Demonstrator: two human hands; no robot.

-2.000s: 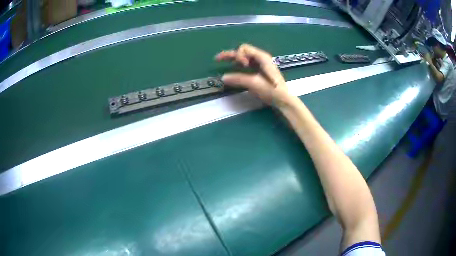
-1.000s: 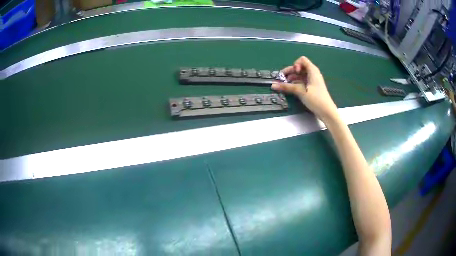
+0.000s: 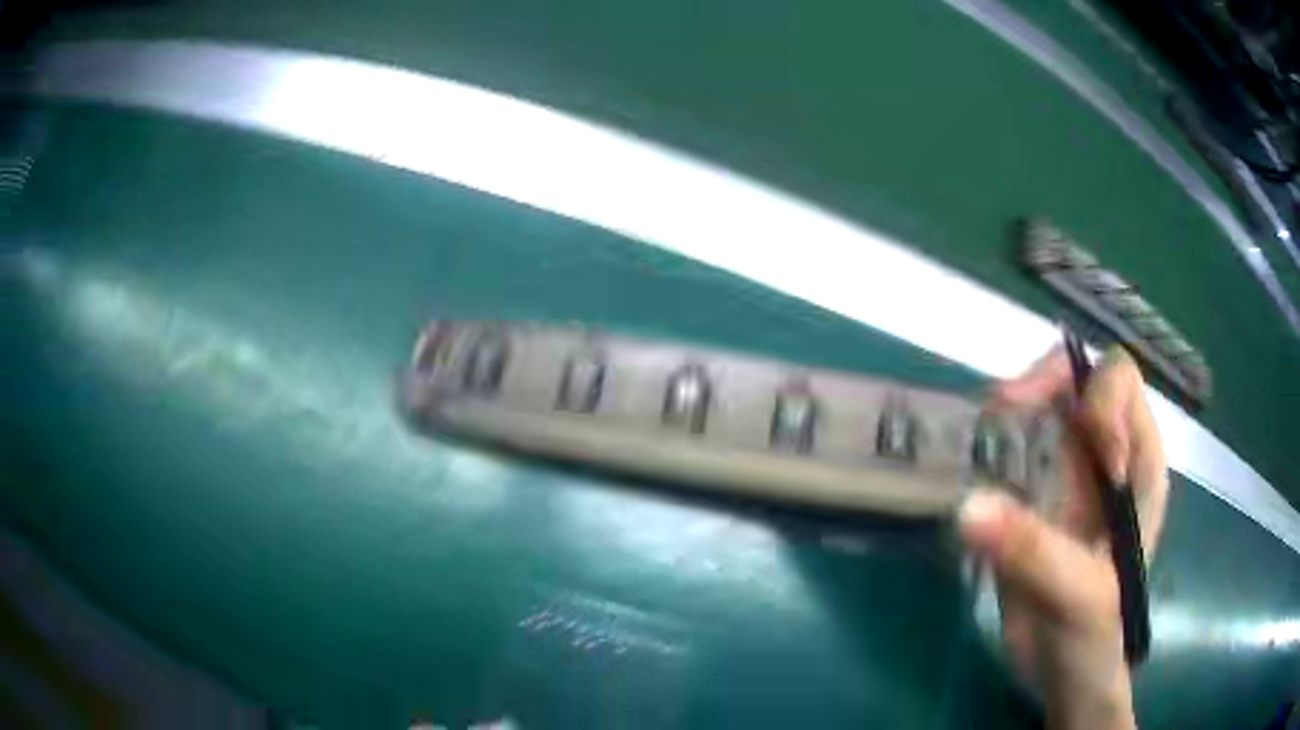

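Observation:
A grey-tan fixture bar (image 3: pixel 741 435) with a row of stations is held over the green worktop, blurred by motion. Each station shows a small dark part with a lighter middle. My right hand (image 3: pixel 1069 499) grips the bar's right end between thumb and fingers. Dark, thin tweezers (image 3: pixel 1126 556) also lie in my right hand, across the fingers. Small pale, skin-like patches, possibly fingertips of my left hand (image 3: pixel 463 726), show at the bottom edge; they are cut off and their grip is hidden.
Another fixture bar (image 3: pixel 1119 307) lies on the green conveyor belt (image 3: pixel 798 100) at upper right. A shiny metal strip (image 3: pixel 627 178) runs between belt and worktop (image 3: pixel 257 271). Rows of tiny pale dots (image 3: pixel 606 628) show below the held bar. Dark machinery (image 3: pixel 1240 107) stands at upper right.
The view has turned and shifted. A fixture bar is now off the belt, held in my right hand over the worktop, much closer to the camera. The tweezers now show clearly in that hand.

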